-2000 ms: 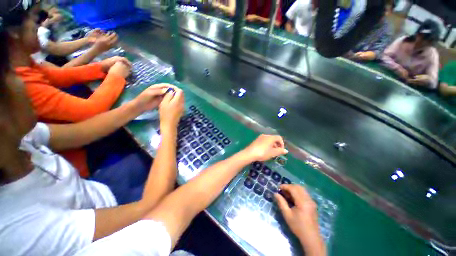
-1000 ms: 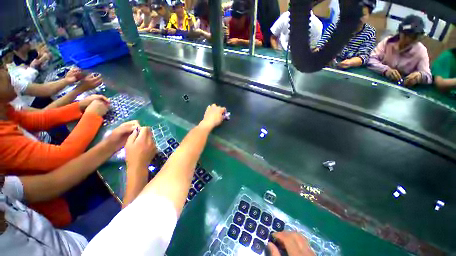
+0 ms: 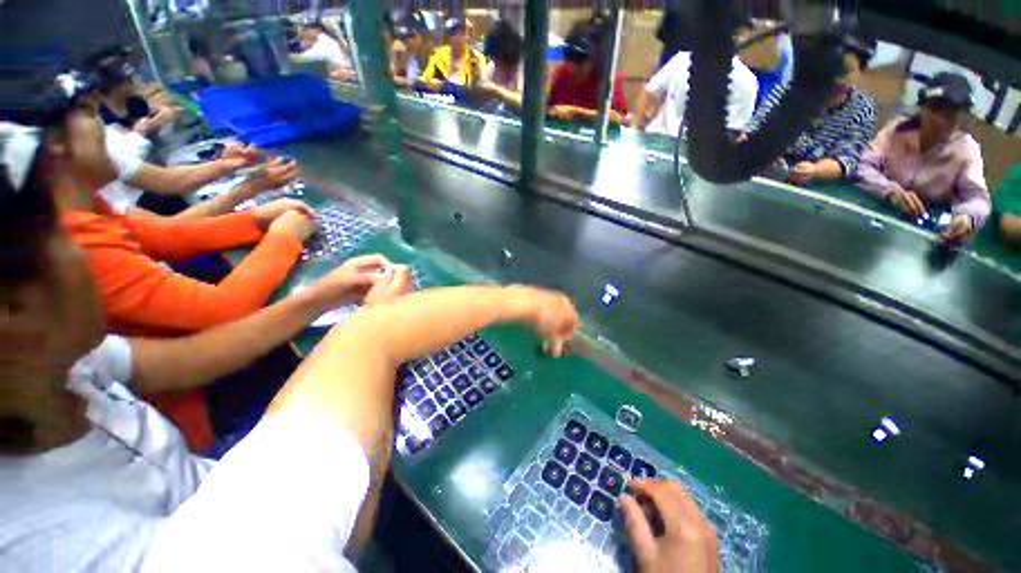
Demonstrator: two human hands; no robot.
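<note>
A clear blister tray lies on the green ledge at the lower middle, with several black square housings in its pockets and other pockets pale. My right hand is over the tray's right part, with a dark housing between thumb and fingers, partly hidden. My left hand is above the ledge's belt-side edge, fingers bent down; whether it holds a piece cannot be told. A small pale square frame lies on the ledge just beyond the tray.
Small white-and-blue pieces lie scattered on the dark conveyor belt. A neighbour's tray and arms are close at left. A green post and a black ribbed hose stand or hang ahead. People sit across the belt.
My left hand has come back from over the belt to the ledge's edge, and the pale piece at its fingertips no longer shows. My right hand remains at the tray.
</note>
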